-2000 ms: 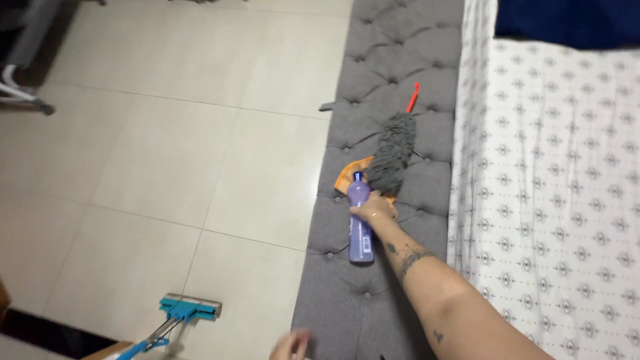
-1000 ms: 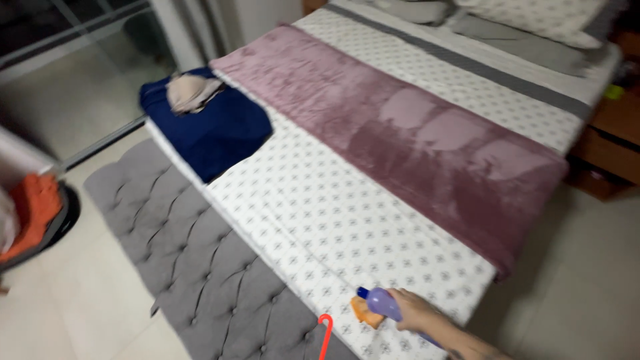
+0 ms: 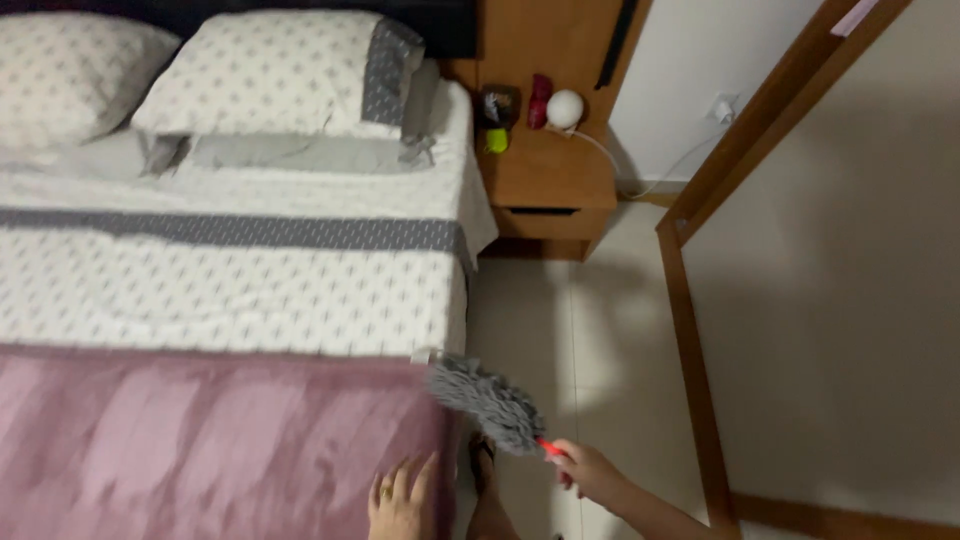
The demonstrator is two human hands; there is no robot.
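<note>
My right hand [image 3: 589, 472] grips the red handle of a grey microfiber duster [image 3: 489, 405], low at the right side of the bed. The duster's fluffy head points up and left, over the bed's edge and the floor. My left hand [image 3: 401, 499], with a ring on one finger, is over the mauve blanket [image 3: 202, 435], fingers spread and holding nothing; whether it touches the blanket I cannot tell. The purple bottle and the orange cloth are out of view.
Pillows [image 3: 262, 75] lie at the head of the bed. A wooden nightstand [image 3: 555, 176] beside it bears a round white lamp [image 3: 565, 109], a red bottle [image 3: 538, 105] and a lime-green item [image 3: 496, 140]. A wood-framed panel [image 3: 694, 360] stands at the right; my foot is on the tiled floor.
The view has swung to the bed's head and nightstand. My right hand now holds the duster; one second ago a hand held the purple bottle near the orange cloth. My left hand has come into view.
</note>
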